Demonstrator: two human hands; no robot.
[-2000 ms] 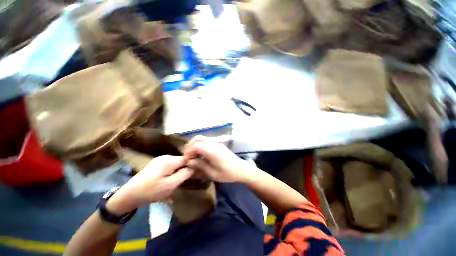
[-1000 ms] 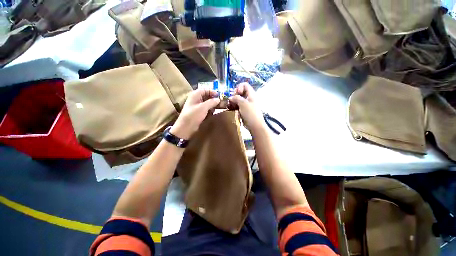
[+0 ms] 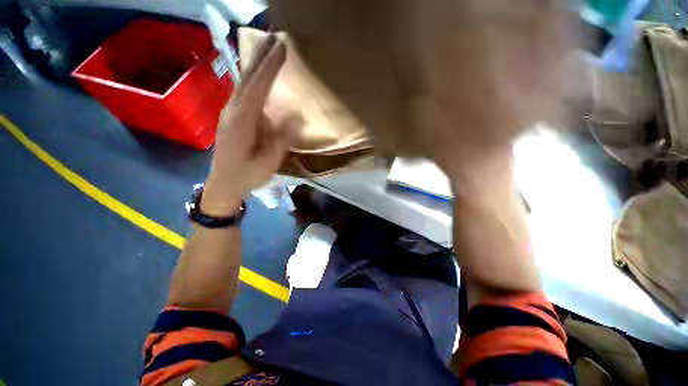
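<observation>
A tan-brown bag piece (image 3: 347, 56) is raised close to the camera at the top centre, large and blurred. My right hand (image 3: 490, 105) is against it and seems to hold it; its fingers are lost in the blur. My left hand (image 3: 253, 132) is up on the left, with thumb and fingers apart and nothing seen in it. Behind it a tan bag body (image 3: 313, 113) lies at the table's left end, partly hidden by the raised piece.
A red crate (image 3: 200, 102) stands on the floor at left, near a yellow line. The white table (image 3: 562, 219) runs to the right, with a pale board (image 3: 422, 177) near its front edge. More tan pieces (image 3: 660, 241) lie at far right. A dark apron covers my front.
The view has swung left and down. Both hands have left the press post; the bag piece has come up towards the camera. My left hand has let go of it and moved left.
</observation>
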